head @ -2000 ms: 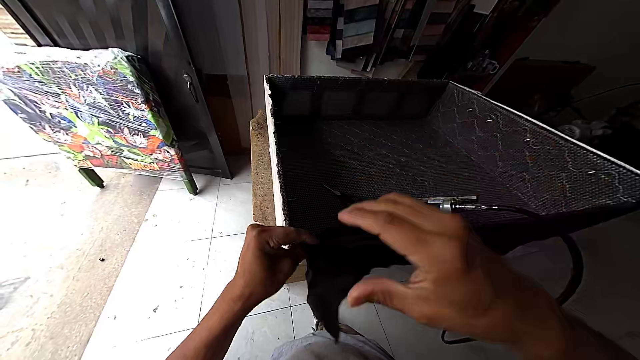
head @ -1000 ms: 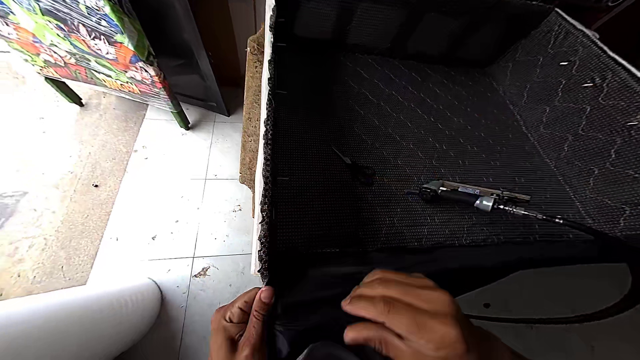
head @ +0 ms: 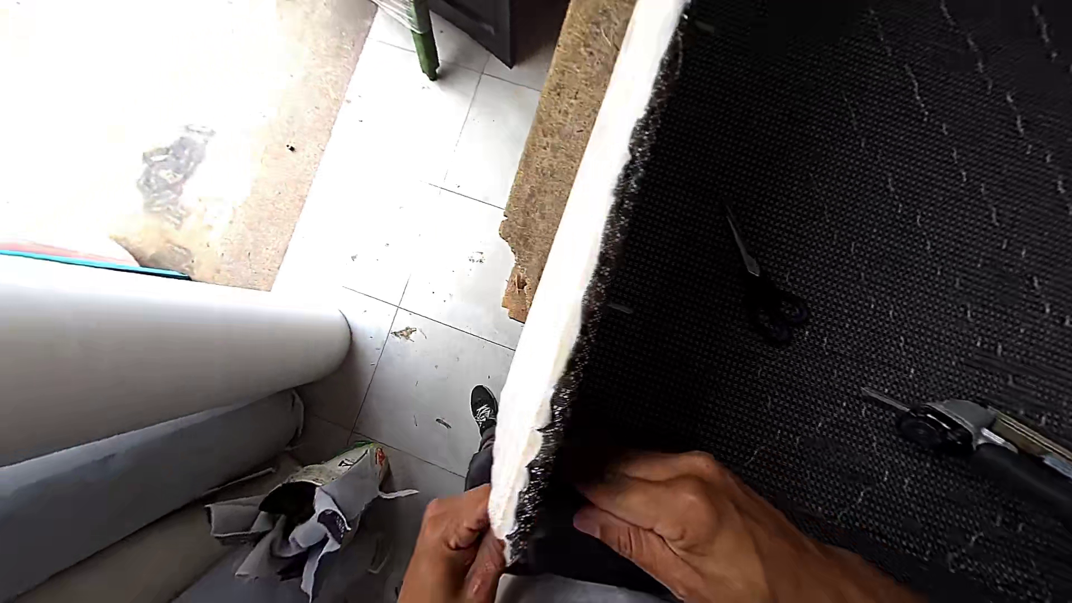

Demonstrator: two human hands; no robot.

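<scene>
A large frame lined with black woven fabric (head: 846, 352) fills the right side, its white padded edge (head: 569, 276) running down to the bottom middle. My left hand (head: 461, 544) pinches the lower corner of that edge between thumb and fingers. Just right of it, my right hand (head: 695, 528) has its fingertips bent into dark cloth inside the corner; the fingertips are partly hidden in shadow. Scissors with black handles (head: 775, 306) lie on the black fabric above my right hand. A pneumatic staple gun or similar air tool (head: 963, 427) rests at the right, partly cut off.
A rough particle board strip (head: 557, 142) lies along the frame's outer side. Large white and grey rolls (head: 167, 360) lie at the left, with crumpled cloth scraps (head: 314, 519) beside them. A shoe (head: 483, 408) stands on the tiled floor (head: 452, 260). A green leg (head: 425, 42) is at the top.
My right hand, raised with fingers spread two seconds ago, has come down onto the dark cloth near the corner. The view has moved closer to that corner.
</scene>
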